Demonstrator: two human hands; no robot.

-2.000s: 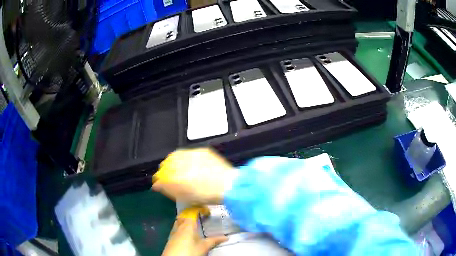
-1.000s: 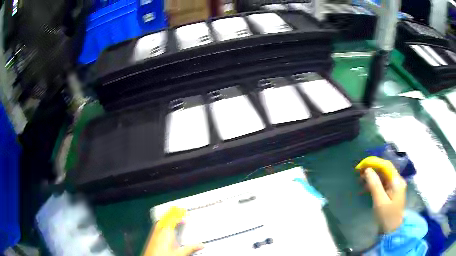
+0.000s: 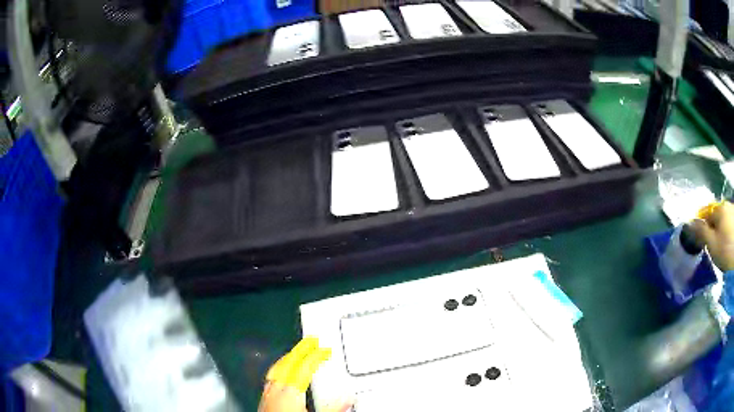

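Two phone back covers lie lengthwise in the white pad [image 3: 527, 346], one behind the other. The rear cover [image 3: 418, 330] shows its full outline and two dark camera holes at its right end. The front cover is partly cut off by the bottom edge. My left hand [image 3: 298, 376], with yellow finger cots, rests at the pad's left edge, fingers spread and holding nothing. A blue-edged scraper [image 3: 555, 294] lies at the pad's right corner. My right hand [image 3: 718, 232], cut off by the right edge, has its fingers closed on the dark top of a small bottle [image 3: 682, 256] at the blue bin.
Black stacked trays [image 3: 386, 241] stand behind the pad, with white covers in several slots. A pale film stack [image 3: 161, 346] lies at left. The small blue parts bin [image 3: 670, 283] and clear plastic film [image 3: 676, 338] are at right. A blue crate [image 3: 28, 257] is far left.
My right hand has moved from over the pad out to the bottle at the right and closed on it. My left hand stays at the pad's left side. The view has shifted.
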